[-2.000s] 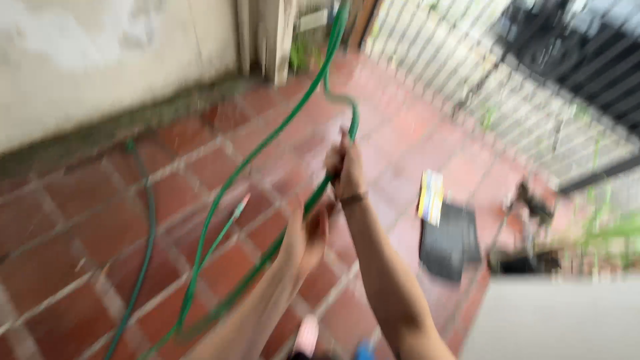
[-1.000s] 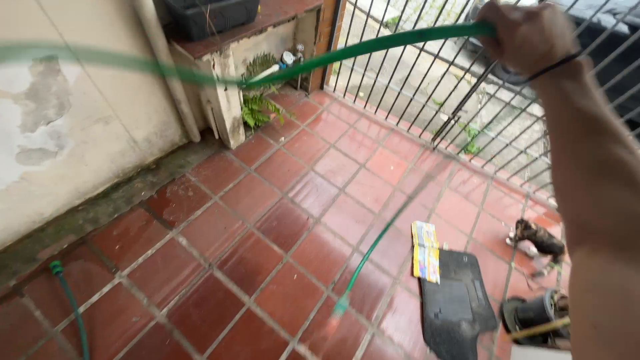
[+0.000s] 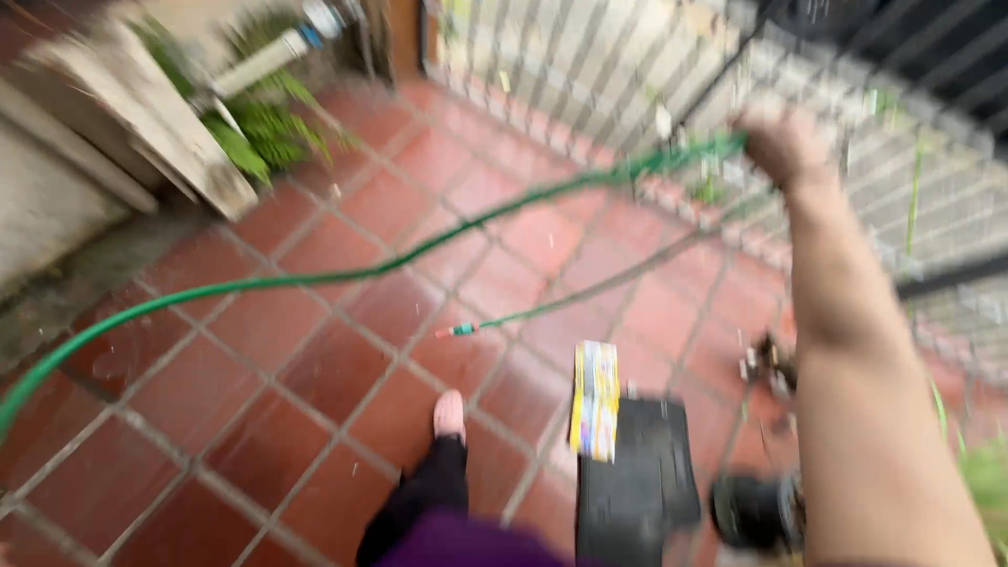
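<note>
My right hand [image 3: 783,146], blurred, is raised at the upper right and closed around a green garden hose [image 3: 378,268]. From that fist the hose runs left in a long curve to the left edge of the view. A second length of hose trails down from the hand, ending in a teal and orange hose connector [image 3: 465,329] over the red tiles. My left hand is not plainly visible.
A black mat [image 3: 638,480] lies on the tiles with a yellow printed packet [image 3: 596,400] at its edge. Near them are a black pot [image 3: 752,508] and a small dark clump [image 3: 768,366]. A metal bar gate [image 3: 567,79] spans the back. A fern [image 3: 260,130] and white pipe [image 3: 260,69] stand upper left.
Two seconds ago both hands were near the hose at centre; now only the right is plainly seen, raised at the right with it. The connector end has moved relative to the mat.
</note>
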